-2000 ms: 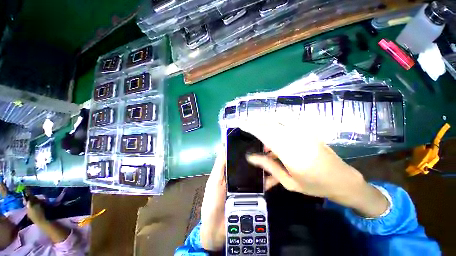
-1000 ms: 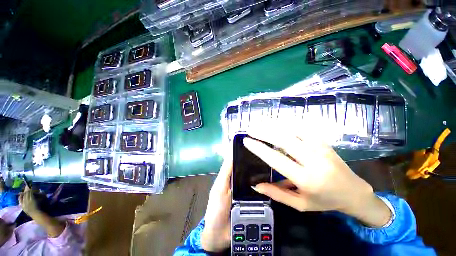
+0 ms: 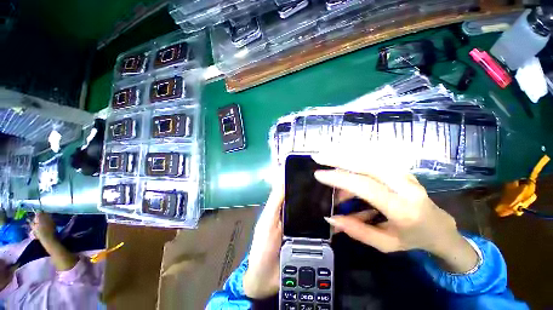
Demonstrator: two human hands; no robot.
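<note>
An open flip phone (image 3: pixel 307 266) is upright at the lower middle, its black screen above a silver keypad with green and red keys. My left hand (image 3: pixel 265 251) holds it from the left side and is partly hidden behind it. My right hand (image 3: pixel 394 212) is at the screen's right edge, with a forefinger near the upper right and the thumb lower down. Whether a thin film is between these fingertips cannot be seen. Display lenses (image 3: pixel 445 136) lie in a fanned, glare-lit row just beyond my hands.
A clear blister tray (image 3: pixel 140 145) of closed phones stands left, with one closed phone (image 3: pixel 231 128) beside it. More trays sit on a wooden board (image 3: pixel 291 63) behind. A bottle (image 3: pixel 515 42), red marker (image 3: pixel 490 68) and wipe (image 3: pixel 531 80) lie at right. An orange air gun (image 3: pixel 518 187) hangs lower right. Another person (image 3: pixel 54 272) is at left.
My right fingers have moved from over the screen to its right edge, and the forefinger and thumb are further apart from the glass. My left hand still holds the phone.
</note>
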